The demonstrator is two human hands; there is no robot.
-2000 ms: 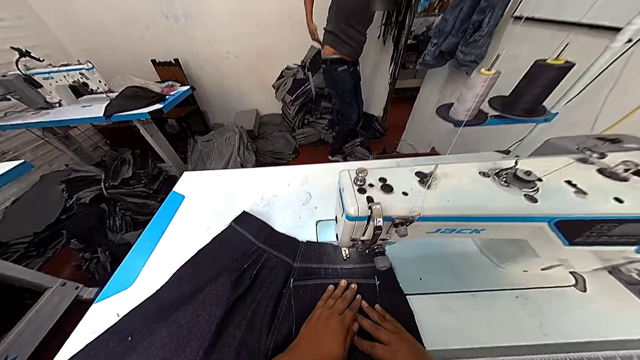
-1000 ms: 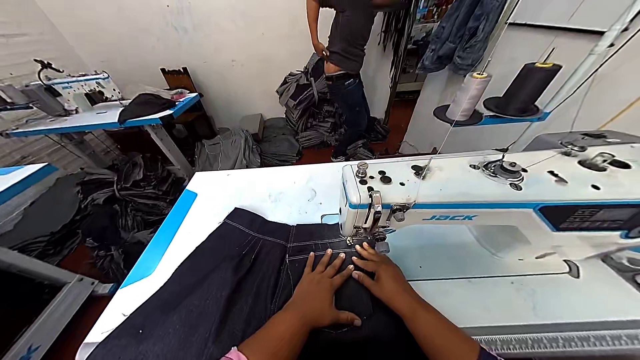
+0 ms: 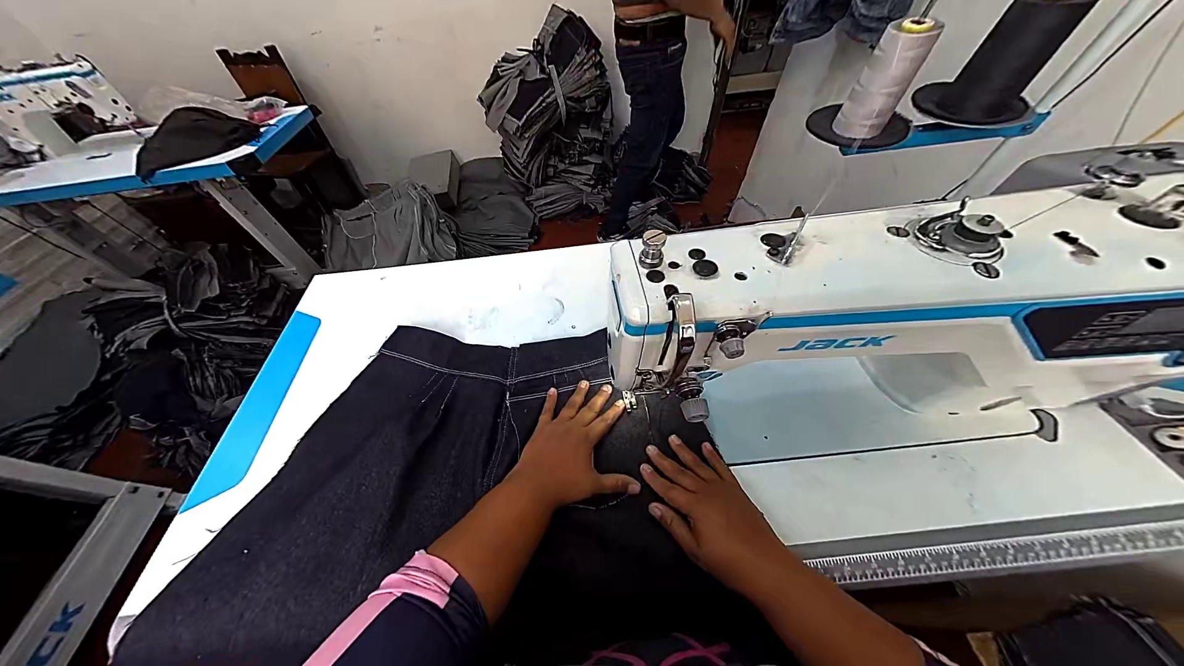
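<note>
A dark denim garment (image 3: 370, 499) with pale stitching lies over the white table and runs under the presser foot (image 3: 630, 400) of a white and blue Jack sewing machine (image 3: 832, 314). My left hand (image 3: 569, 449) rests flat on the denim just left of and below the presser foot, fingers spread. Below and to the right of the foot, my right hand (image 3: 698, 504) presses on the cloth with its fingers apart. Neither hand grips anything. The needle is too small to make out. The garment's lower part is in shadow between my forearms.
A steel ruler (image 3: 980, 555) runs along the table's front edge. Thread cones (image 3: 893, 79) stand behind the machine. Beyond the table are cloth piles (image 3: 555, 120), a standing person (image 3: 647, 102), and a second sewing table (image 3: 213, 162) at the left. Dark cloth scraps (image 3: 203, 324) cover the floor.
My right hand has moved away from the presser foot, toward me, since one second ago. Only the lower body and one arm of the standing person show as the view has tilted down.
</note>
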